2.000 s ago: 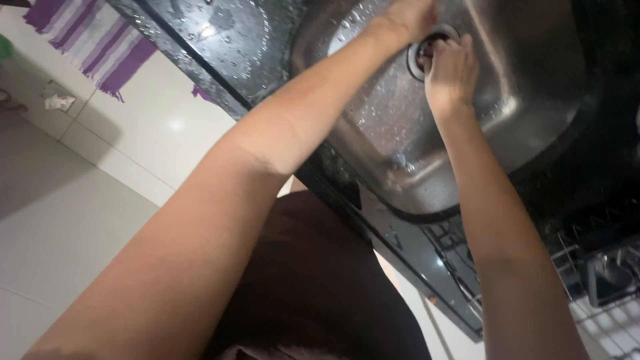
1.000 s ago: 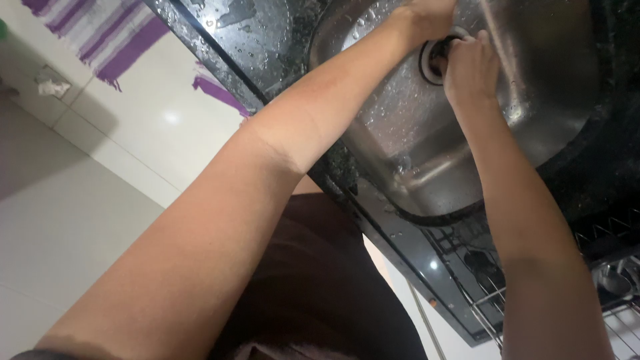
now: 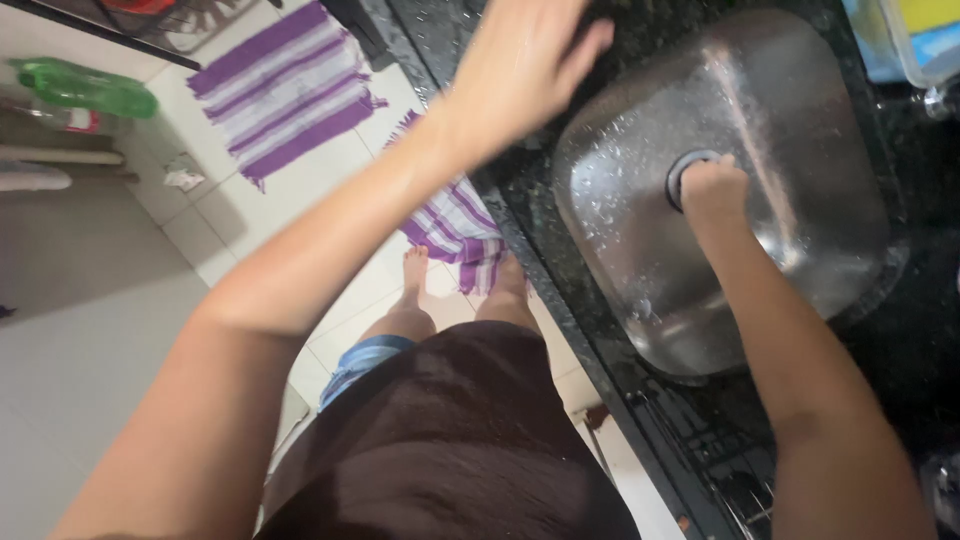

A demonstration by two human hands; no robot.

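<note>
A wet stainless steel sink basin (image 3: 675, 300) is set in a dark granite countertop (image 3: 525, 172). My right hand (image 3: 714, 187) is at the sink drain (image 3: 677, 174), fingers curled over its right side; whether they grip anything there is hidden. Above the countertop, to the left of the basin, is my left hand (image 3: 525, 67), somewhat blurred, its thumb apart from the other fingers, which run partly out of the top of the view. Nothing shows in the left hand. Water drops lie on the basin's left part.
At the upper right, a clear plastic container (image 3: 904, 45) with yellow and blue things stands beside the basin. A metal wire rack (image 3: 731, 495) is at the lower right. Purple and white striped rugs (image 3: 289, 90) and a green plastic bottle (image 3: 90, 86) are on the left.
My left hand has moved from over the basin, near the drain, leftward to above the countertop. My right hand stays at the drain. The view has shifted, showing more floor.
</note>
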